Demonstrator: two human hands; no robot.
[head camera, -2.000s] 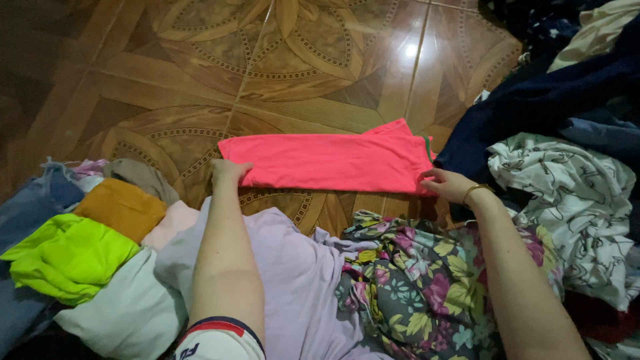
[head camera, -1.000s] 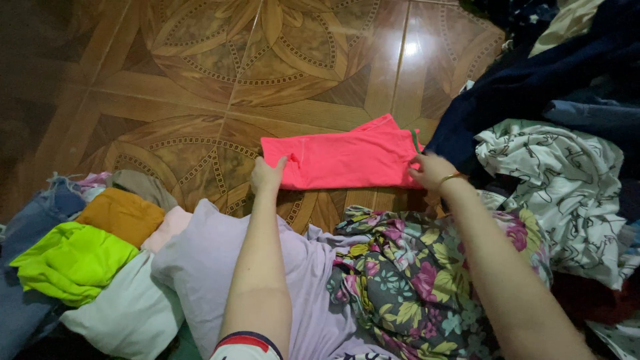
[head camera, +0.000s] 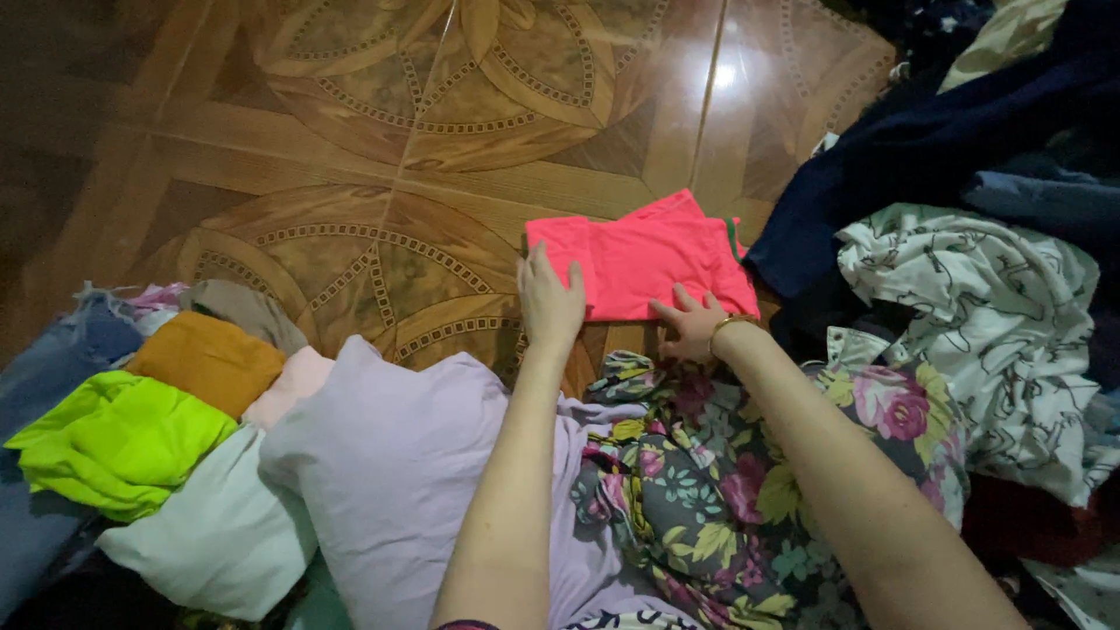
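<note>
A neon pink garment (head camera: 647, 262) with a green-edged band at its right end lies folded on the tiled floor. Its left end is turned over onto the rest, and a corner sticks out past the top edge. My left hand (head camera: 553, 302) rests flat on the folded left end, thumb apart from the fingers. My right hand (head camera: 691, 324), with a thin bracelet at the wrist, touches the garment's lower edge near its right end, fingers spread. Neither hand pinches the cloth.
Folded clothes, among them a lime green one (head camera: 122, 442) and an orange-brown one (head camera: 208, 360), lie at left. Lavender cloth (head camera: 394, 464) and floral cloth (head camera: 700, 516) lie nearest me. Dark blue clothes (head camera: 919, 149) and a white patterned cloth (head camera: 980, 324) are heaped at right.
The pink garment has become shorter, its left end now folded over to the right. My left hand has moved right with it. My right hand has come off the right end to the lower edge.
</note>
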